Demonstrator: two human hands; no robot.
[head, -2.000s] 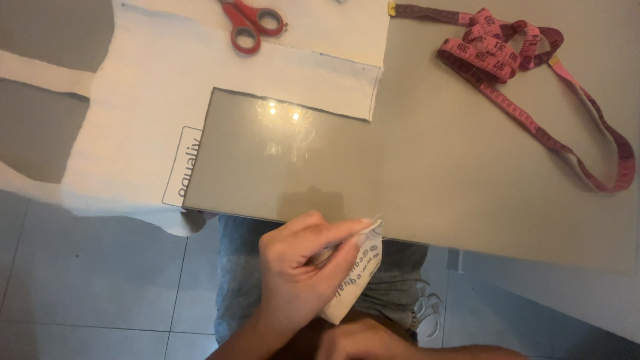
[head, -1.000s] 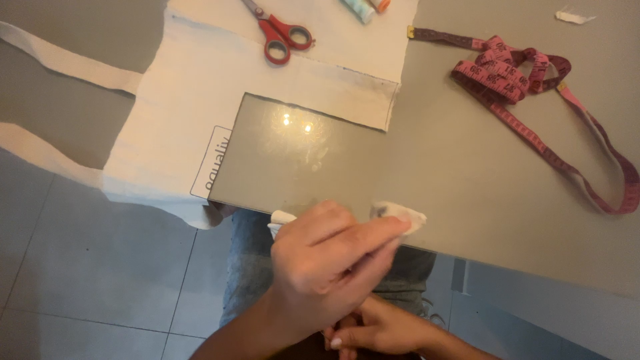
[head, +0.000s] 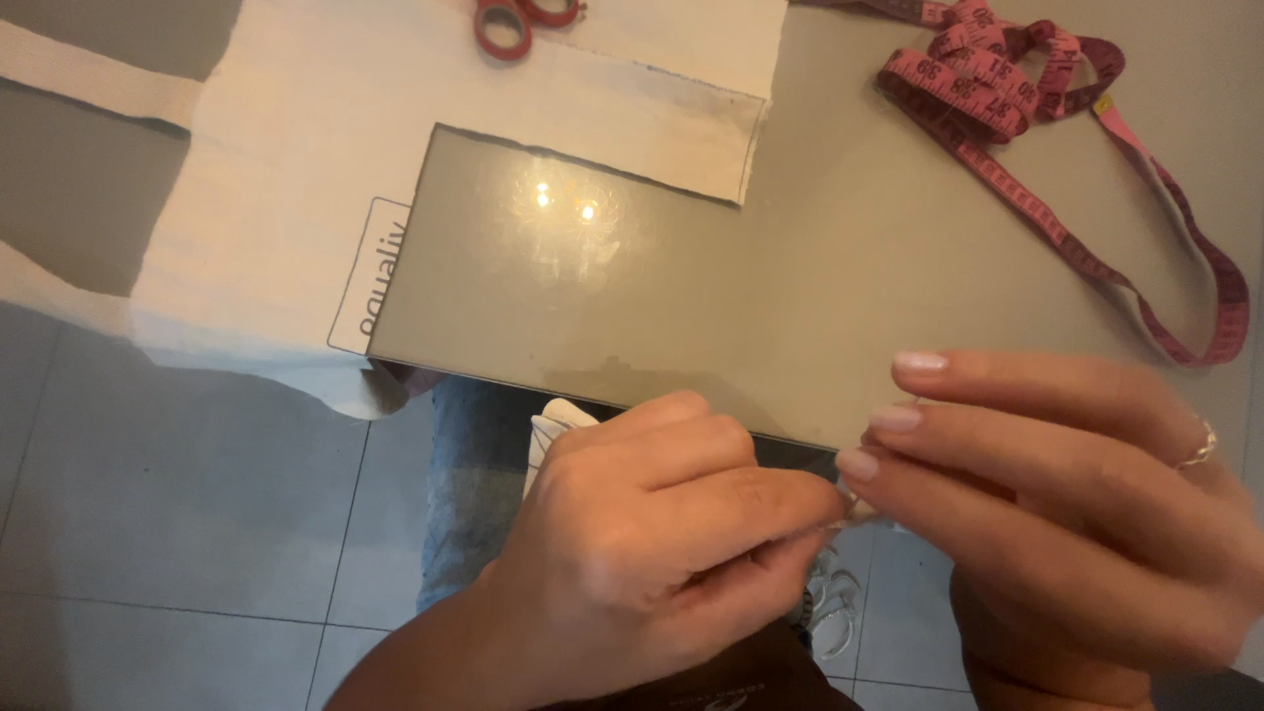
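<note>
My left hand (head: 662,523) is closed around a small folded piece of white printed cloth (head: 558,425), whose one end shows behind the knuckles. More of the cloth peeks out between its thumb and forefinger. My right hand (head: 1047,494), with a ring on one finger, meets the left fingertips at that end of the cloth. Its fingertips are at the cloth, but whether they pinch it or something thin is hidden. Both hands are over the table's near edge, above the lap.
A large cut piece of white fabric (head: 296,128) lies over the grey table (head: 632,286) and hangs past its near edge. Red-handled scissors (head: 504,30) rest on it at the top. A pink tape measure (head: 1047,217) lies loosely coiled at the right.
My right hand has risen from low near the lap to the left fingertips. The left hand still has the cloth. The thread spools seen one second ago are out of view.
</note>
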